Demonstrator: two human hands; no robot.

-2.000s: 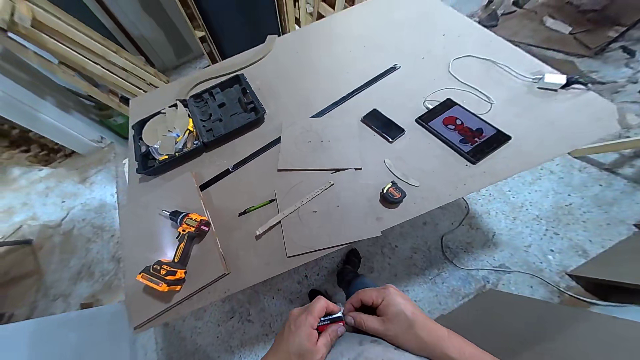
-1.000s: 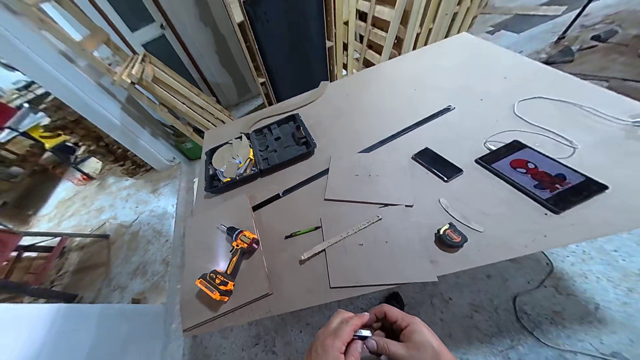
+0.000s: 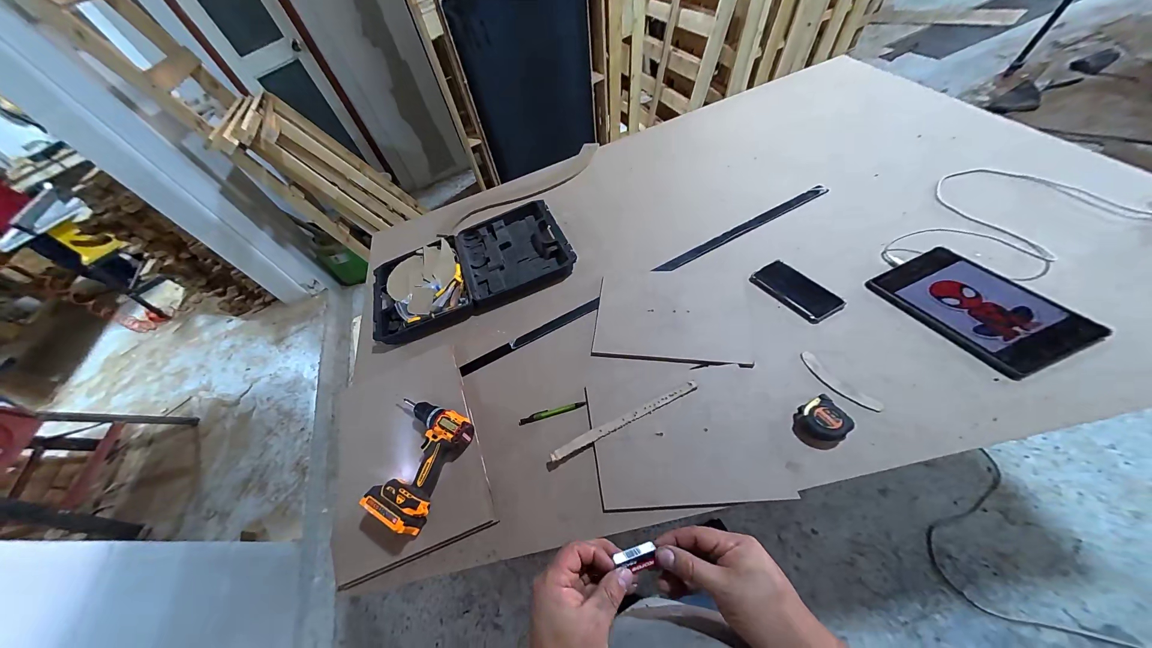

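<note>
Just off the table's near edge, my left hand [image 3: 585,589] and my right hand [image 3: 720,576] hold a small printed packet [image 3: 635,557] between their fingertips, one at each end. Beyond them, a thin wooden strip [image 3: 621,423] lies across a square fibreboard piece [image 3: 693,450]. A green pen [image 3: 553,413] rests left of that strip. To the left, an orange and black cordless drill [image 3: 423,468] lies on another board piece [image 3: 378,432], its light on. A black tape measure [image 3: 823,420] sits to the right, near a curved strip [image 3: 841,382].
An open black tool case [image 3: 515,255] holds discs and yellow items at the table's far left. A phone [image 3: 797,291], a tablet [image 3: 988,311] and a white cable [image 3: 999,236] lie to the right. Wooden pallets [image 3: 711,54] stand behind the table. A cord [image 3: 936,549] runs over the floor.
The view has swung markedly, shifting the table's contents rightward. Both hands stay together around the small packet, whose printed side now shows more plainly. The objects on the table have not plainly moved.
</note>
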